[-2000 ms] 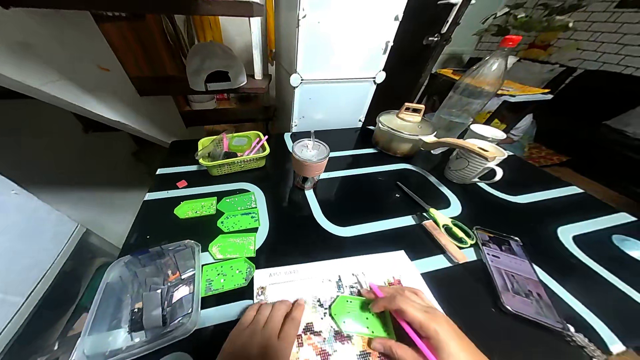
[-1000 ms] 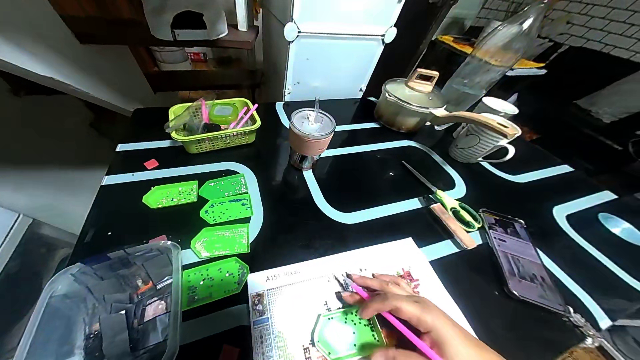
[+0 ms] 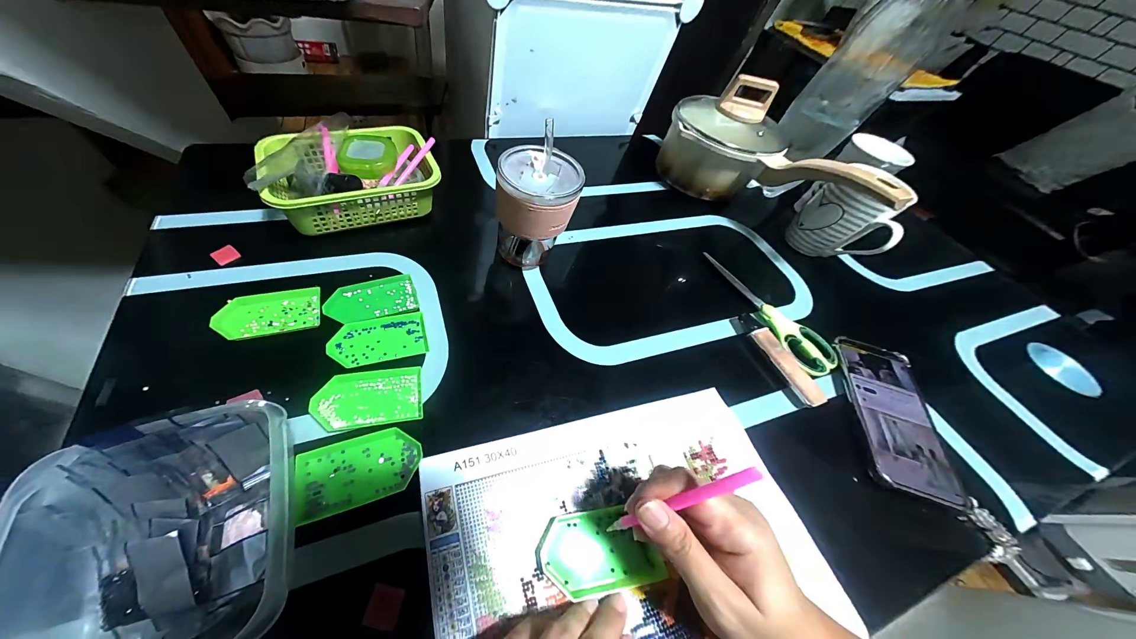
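Between the fingertips of my right hand [image 3: 710, 541] is a pink diamond-painting pen [image 3: 710, 490], its tip over the green bead tray [image 3: 595, 555]. Dark beads lie scattered in that tray, which rests on the diamond-painting canvas [image 3: 515, 461]. My left hand [image 3: 577, 621] is at the bottom edge, fingertips at the tray's lower rim; most of it is out of view, so its grip is unclear. Left of the canvas lie several more green trays with beads, among them one with dark beads [image 3: 355, 470] and one with pale beads [image 3: 368, 399].
A clear plastic box [image 3: 280, 497] of small packets stands at the left. Further back are a green basket [image 3: 355, 213], a lidded tumbler [image 3: 537, 204], a saucepan [image 3: 719, 146] and a striped mug [image 3: 834, 222]. Scissors [image 3: 799, 342], a wood-toned strip [image 3: 788, 368] and a phone [image 3: 901, 426] lie at right.
The pen was tilted away from the tray two seconds ago; its tip is now over the tray. My left hand lay flat on the canvas's left side then and is now below the tray. The view has shifted.
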